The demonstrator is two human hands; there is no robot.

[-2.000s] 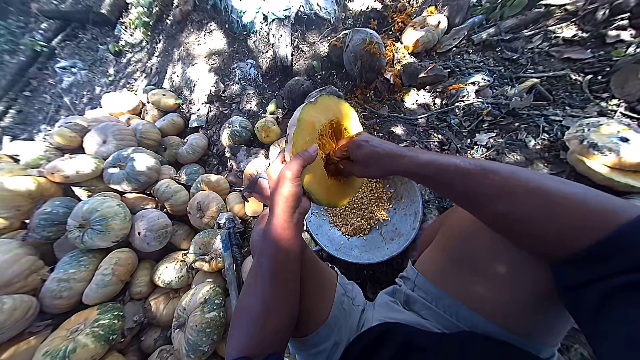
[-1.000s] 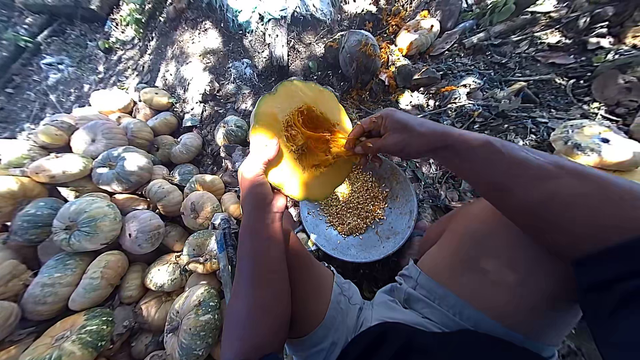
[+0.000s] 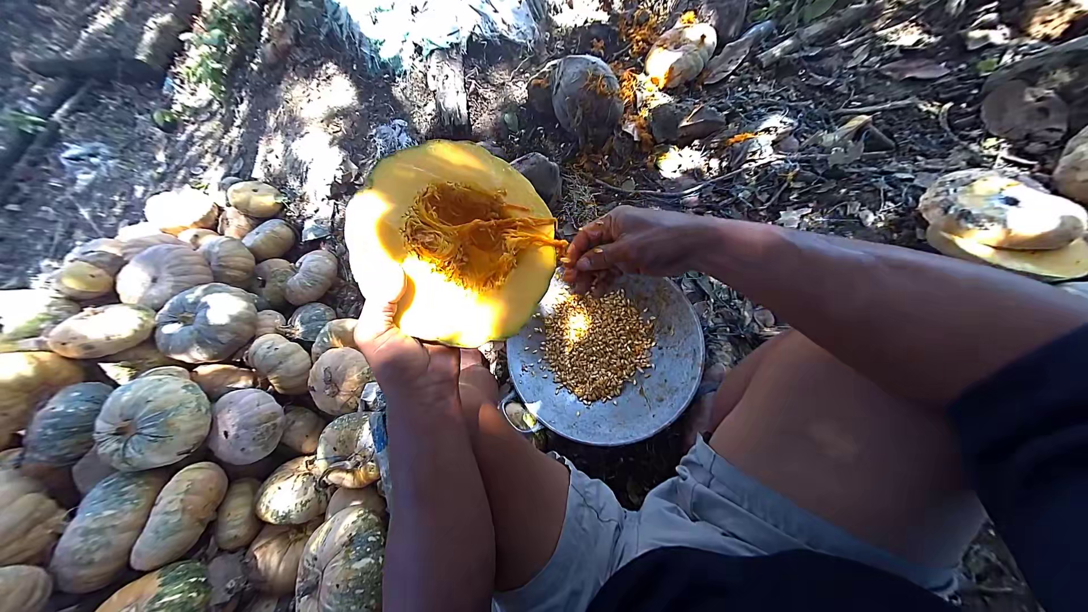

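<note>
A halved pumpkin, its yellow flesh and stringy orange pulp facing up, is held at its lower left edge by my left hand. At its right edge, my right hand pinches strands of pulp that stretch from the cavity; whether seeds are between the fingers I cannot tell. Beneath the right hand lies a heap of pumpkin seeds in a round metal pan with a side handle. The pumpkin half overlaps the pan's upper left rim.
Many whole pumpkins are piled on the ground at the left. Cut pumpkin pieces lie at the far right. Beyond the pan are a large round husk-like object, orange pulp scraps and another pale pumpkin. Dry leaves and sticks cover the ground.
The pumpkin half, turned sideways two seconds ago, now shows its cut face to the view. My right hand has come out of the cavity to its right edge, drawing out pulp strands.
</note>
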